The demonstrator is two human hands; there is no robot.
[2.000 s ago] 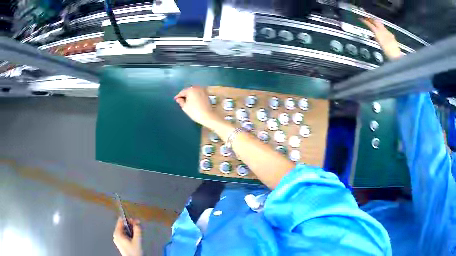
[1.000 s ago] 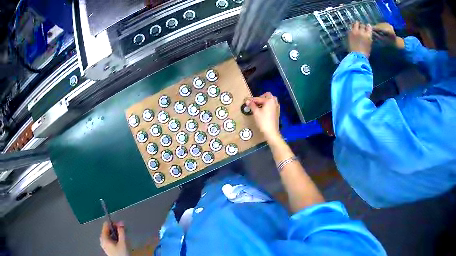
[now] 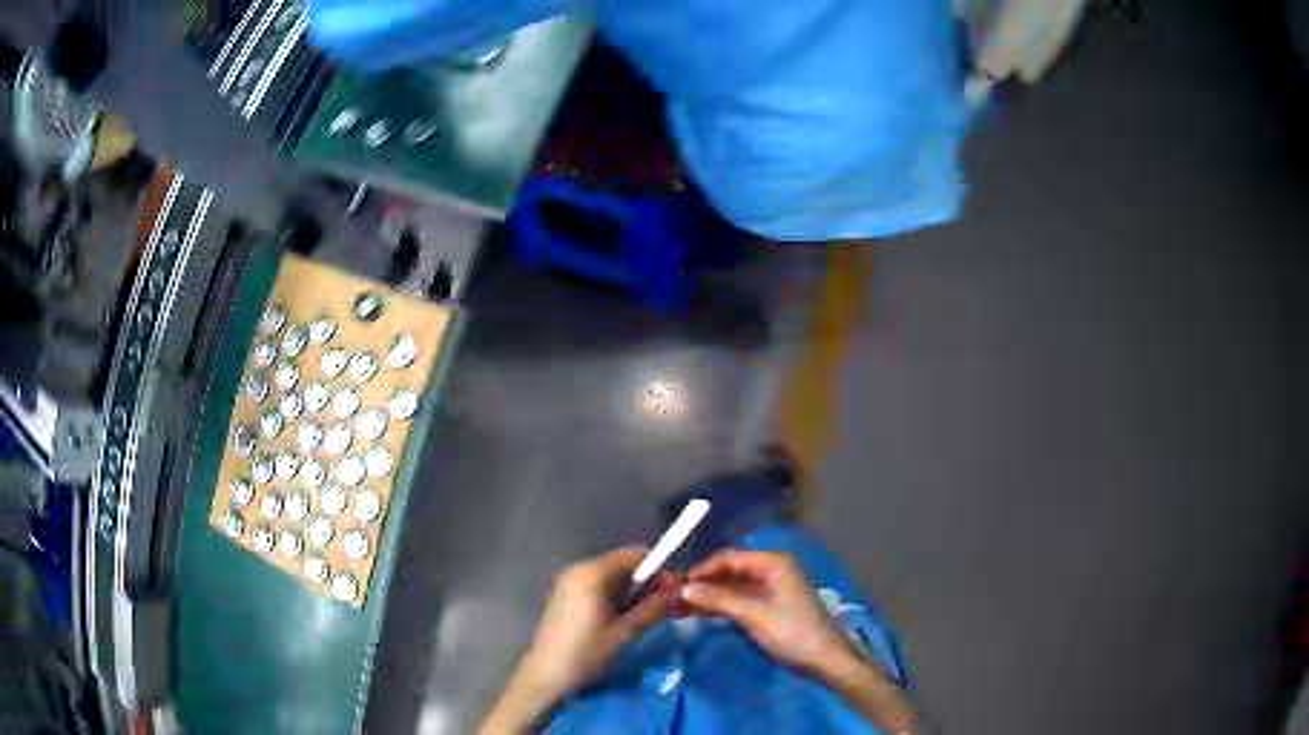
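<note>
My left hand (image 3: 586, 618) is low in front of my lap, shut on tweezers (image 3: 672, 540) that look white in the glare and point up to the right. My right hand (image 3: 761, 600) is beside it, its fingertips bent in and meeting the left fingertips. Whether anything small is between the fingertips is too blurred to tell. Many round electronic units (image 3: 350, 470) lie on a tan cardboard sheet (image 3: 435, 319) at the left. One darker unit (image 3: 369, 306) lies near the sheet's upper edge.
The sheet lies on a green bench (image 3: 273, 646) beside a conveyor line (image 3: 137, 330). A second green bench (image 3: 488, 137) holds a few units at the top. Another person's blue smock (image 3: 804, 115) is at the top, near a blue plastic item (image 3: 603, 237).
The view has turned right. My right hand has left the darker unit on the sheet and come to my lap. My left hand, with the tweezers, has moved beside it.
</note>
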